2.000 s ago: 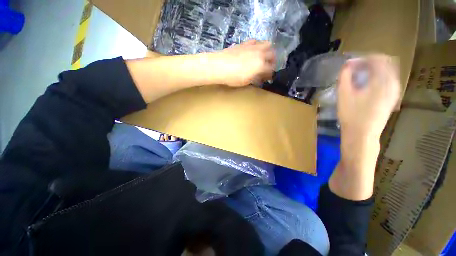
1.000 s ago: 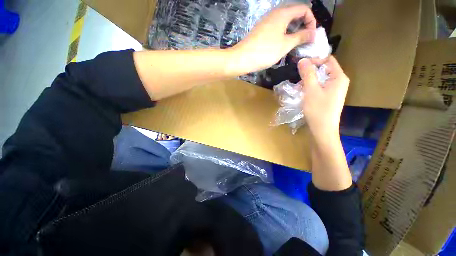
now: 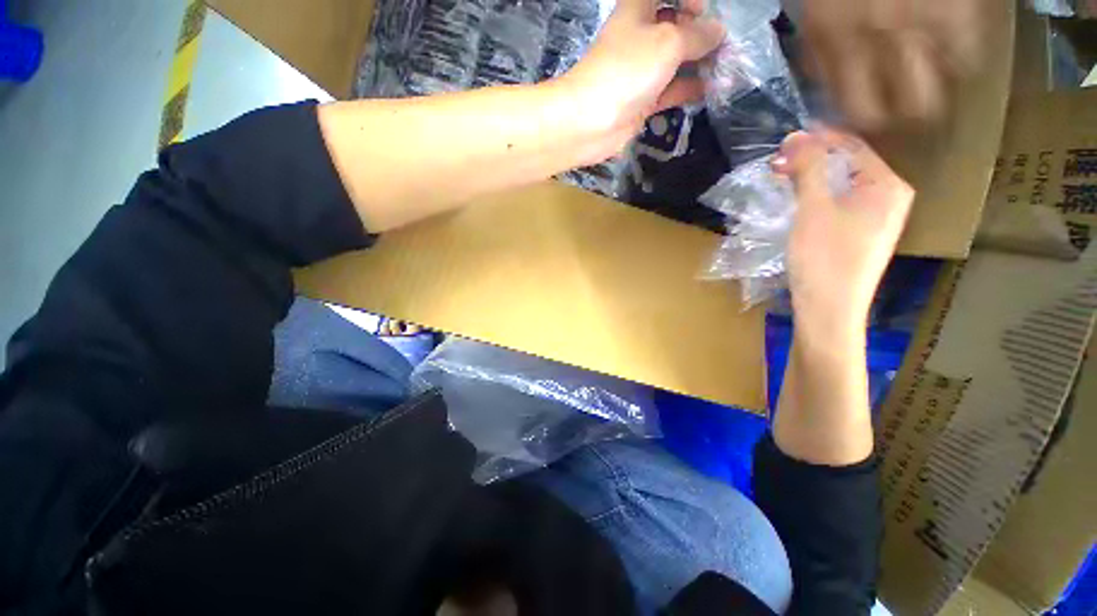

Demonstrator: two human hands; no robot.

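My left hand [image 3: 638, 84] is over the left carton [image 3: 541, 271], its fingertips on crinkly clear film at the top. My right hand [image 3: 842, 211] grips a bunched clear poly bag [image 3: 755, 223] above the carton's right part. Between my hands, a dark bagged part [image 3: 760, 114] shows through shiny film; the film near both hands seems to run together, but I cannot tell where one bag ends. Loose black parts [image 3: 676, 163] lie below my left hand. Bagged parts [image 3: 469, 42] with glare lie in rows at the carton's left side.
Another person's blurred hand [image 3: 896, 54] reaches in at the upper right. The right carton's printed flap [image 3: 998, 325] stands at the right. A large plastic liner bag [image 3: 529, 403] lies on my knees. Blue plastic [image 3: 710, 445] shows below the flap. Yellow-black tape [image 3: 183, 72] marks the floor.
Another person's hand has come in at the upper right. My right hand has moved right with the bunched bag. My left hand has moved up and left, and a dark bagged part now shows between them.
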